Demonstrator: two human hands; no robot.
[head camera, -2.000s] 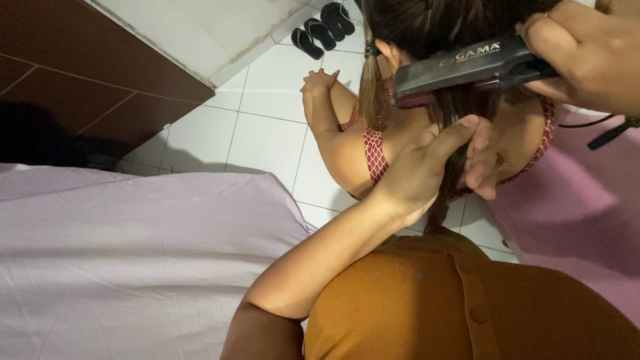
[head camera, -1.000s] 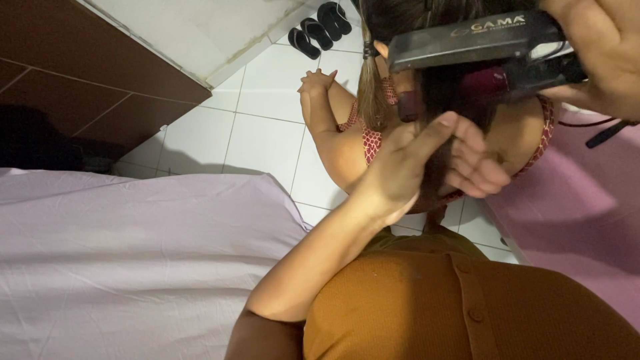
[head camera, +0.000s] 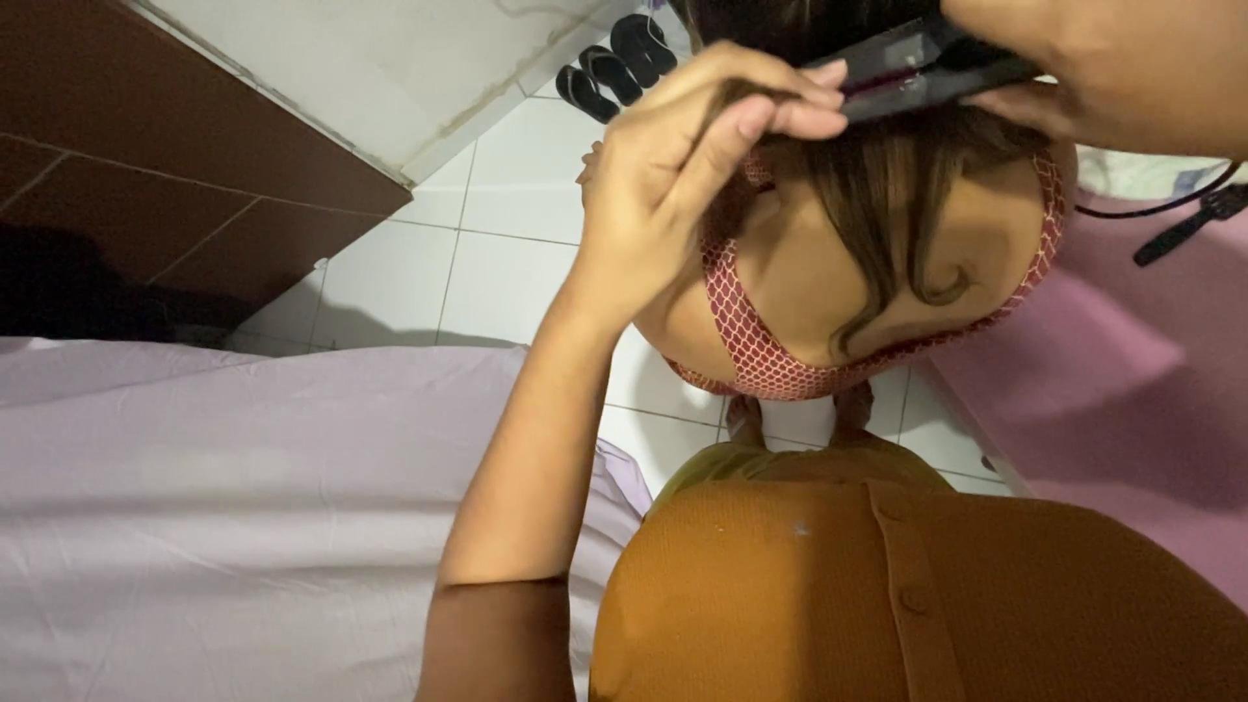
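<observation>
A black hair straightener (head camera: 907, 78) is in my right hand (head camera: 1121, 68) at the top right, its plates by the person's dark hair. Its far end touches or nearly touches the fingertips of my left hand (head camera: 673, 156). A lock of hair lies between the thumb and fingers of that left hand. Loose hair strands (head camera: 877, 214) with curled ends hang down the back of the person, who wears a red patterned top (head camera: 770, 366). The plates are partly hidden, so I cannot tell whether hair is clamped between them.
Black flip-flops (head camera: 609, 73) lie on the white tiled floor (head camera: 507, 283) by the wall. A lilac sheet (head camera: 244, 507) covers a surface at lower left, and a pink surface (head camera: 1121, 380) is at right with a black cord and a black object (head camera: 1189, 224). Brown panelling (head camera: 185, 166) stands at upper left.
My left hand has moved up beside the person's head and its fingers have come together on a lock of hair. The straightener has tilted, and loose strands now show on the person's back.
</observation>
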